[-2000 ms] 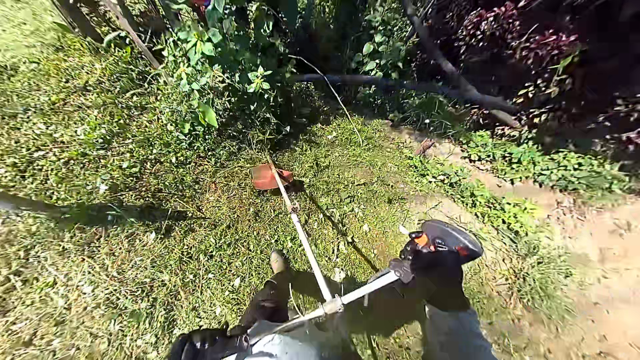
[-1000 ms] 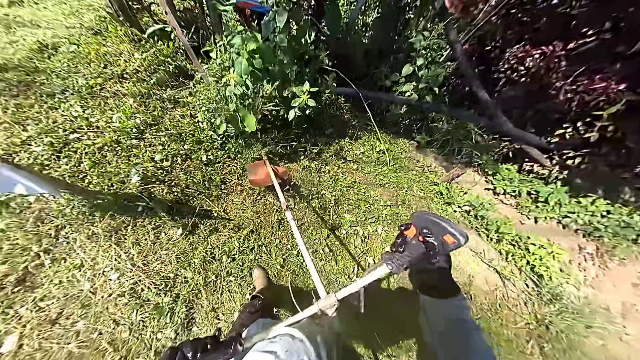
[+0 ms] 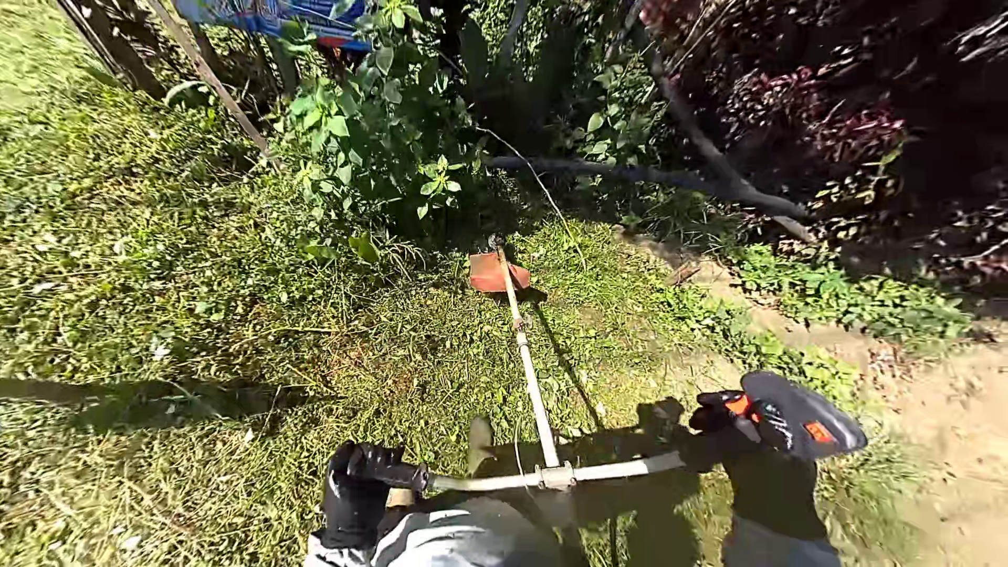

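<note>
A brush cutter with a pale shaft (image 3: 534, 386) runs forward from a crosswise handlebar (image 3: 622, 470). My left hand (image 3: 354, 480), in a black glove, is closed around the black grip at the bar's left end. My right hand (image 3: 748, 421), also gloved in black, grips the right end, where orange control parts show beside a dark, rounded guard (image 3: 803, 417). At the far end of the shaft, an orange-red guard (image 3: 492, 272) rests low over the grass near the leafy plants. The cutting head is small and its cutting part cannot be made out.
Leafy green plants (image 3: 354, 150) stand ahead, with wooden stakes (image 3: 209, 75) and a blue printed sheet (image 3: 276, 17) at the left. A grey branch (image 3: 669, 177) lies across the back. Red-leaved shrubs (image 3: 819, 110) and bare soil (image 3: 953, 441) are on the right. A boot (image 3: 479, 442) shows below.
The view has shifted. The handlebar, slanted before, now lies nearly level, and the cutter's head has swung to the right relative to the plants. Both hands have stayed on the bar.
</note>
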